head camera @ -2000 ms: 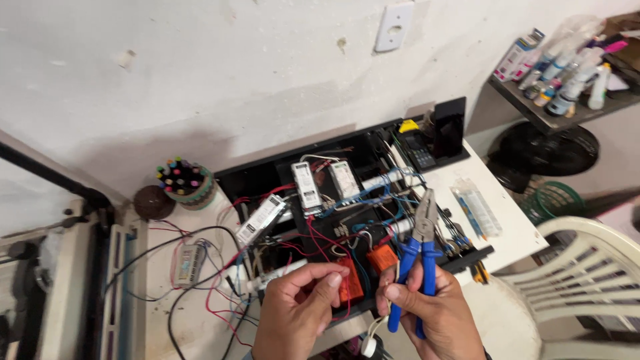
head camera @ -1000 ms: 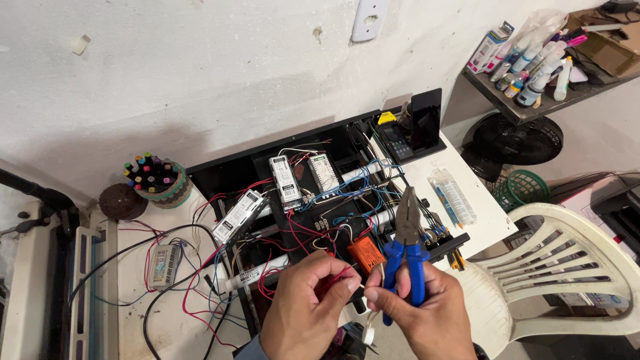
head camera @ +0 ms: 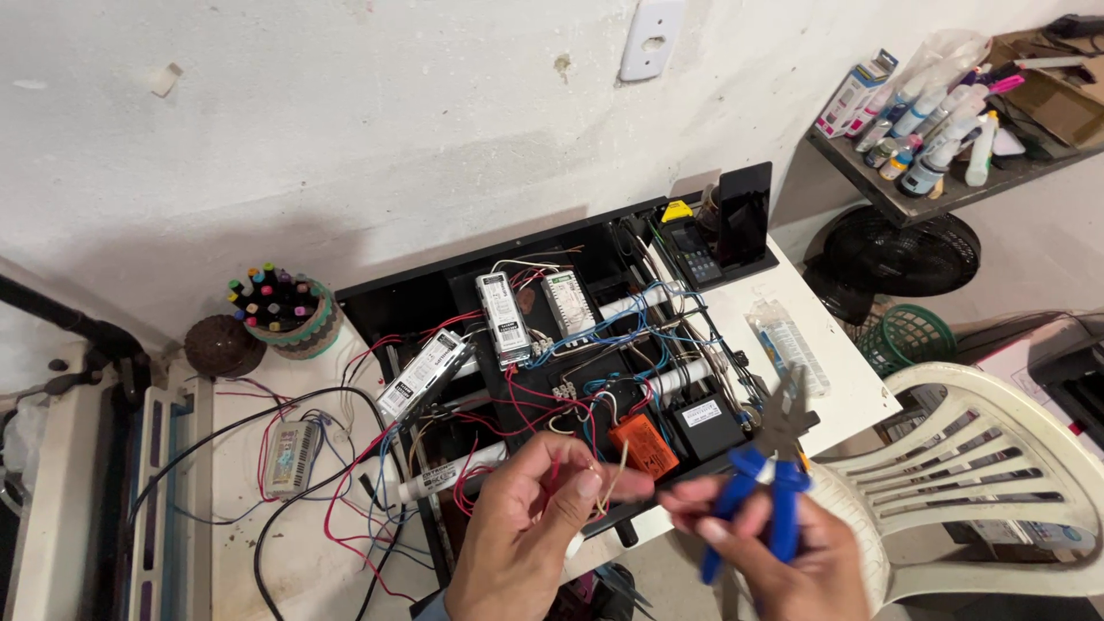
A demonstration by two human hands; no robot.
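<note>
My left hand (head camera: 535, 526) pinches thin electrical wires (head camera: 614, 483), red and pale, between thumb and fingers. Blue-handled pliers (head camera: 768, 483) lie in my right hand (head camera: 776, 552), jaws pointing up; its fingertips are close to the left hand's. Just behind the hands is an orange electronic module (head camera: 643, 445), with a black box (head camera: 705, 426) beside it. Farther back, white ballasts (head camera: 503, 319) and a vented metal power supply (head camera: 569, 306) rest in an open black frame (head camera: 517, 250) among red, blue and white wires.
A calculator-like device and black phone (head camera: 743, 211) stand at the frame's back right. On the left are a marker basket (head camera: 297, 323), a loose ballast (head camera: 291, 459) and a looping black cable. At right are a white plastic chair (head camera: 949, 457), a fan (head camera: 901, 250) and a shelf (head camera: 949, 185) of bottles.
The orange module that was by my left hand two seconds ago is out of it, and that hand now holds wires. My right hand has moved slightly apart, still with the pliers.
</note>
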